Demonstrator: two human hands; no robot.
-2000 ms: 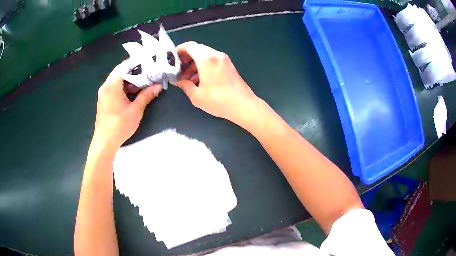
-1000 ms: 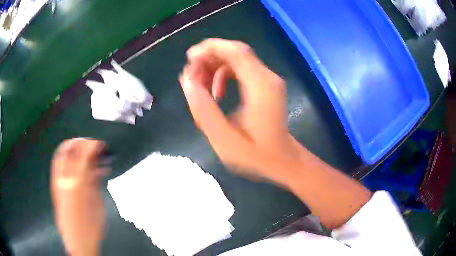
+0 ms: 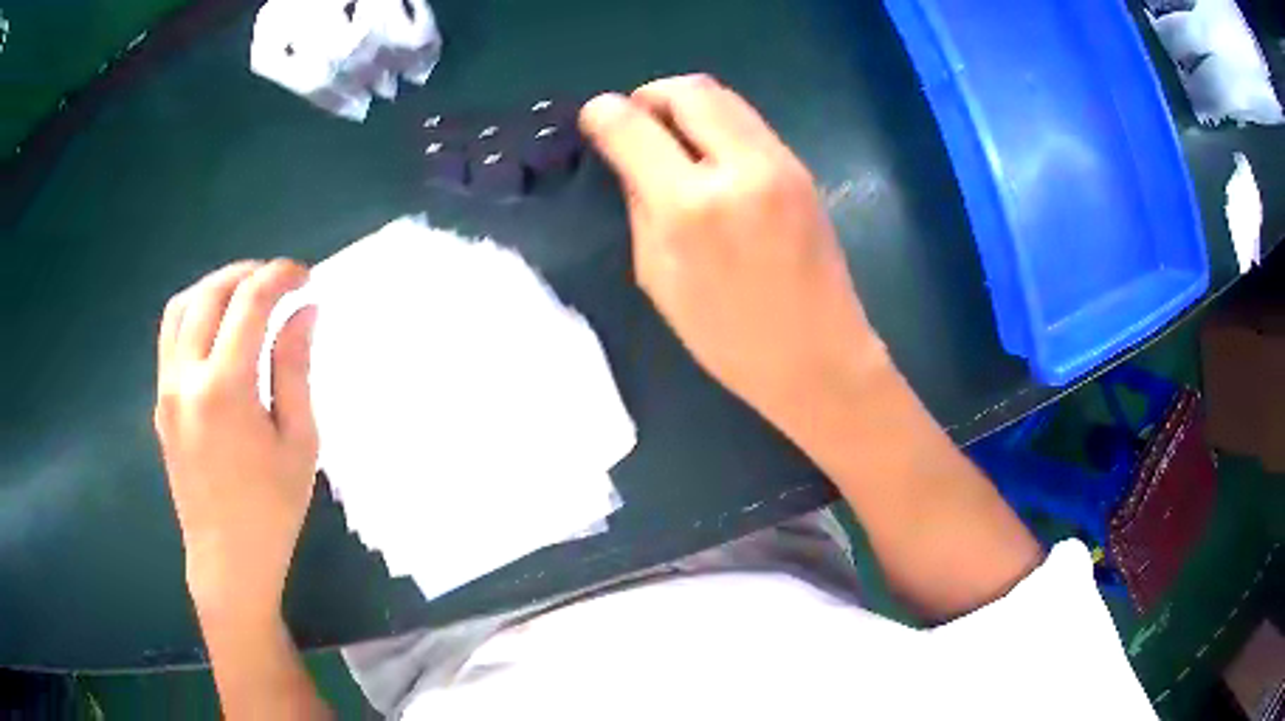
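Several black power adapters (image 3: 493,169) stand close together, metal pins up, beyond the white stack of sheets (image 3: 465,409). My right hand (image 3: 747,240) is at the right end of the cluster, thumb and fingertips closed on the dark edge of the rightmost adapter; the fingers partly hide the grip. My left hand (image 3: 233,366) is at the stack's left corner, a curled white sheet edge (image 3: 286,313) between thumb and fingers. Wrapped adapters (image 3: 338,49) stand in a short white row at the top left, dark openings showing.
A long blue bin (image 3: 1085,197) lies at the right. Beyond it are other white packets (image 3: 1215,59) and a loose white scrap (image 3: 1243,211). Below the table edge at right are a dark red and blue stool (image 3: 1163,500) and a brown box (image 3: 1247,366).
My hands have let go of the wrapped packets. My left hand has moved to the stack and lifted a sheet edge. My right hand has reached the black adapters, now in view.
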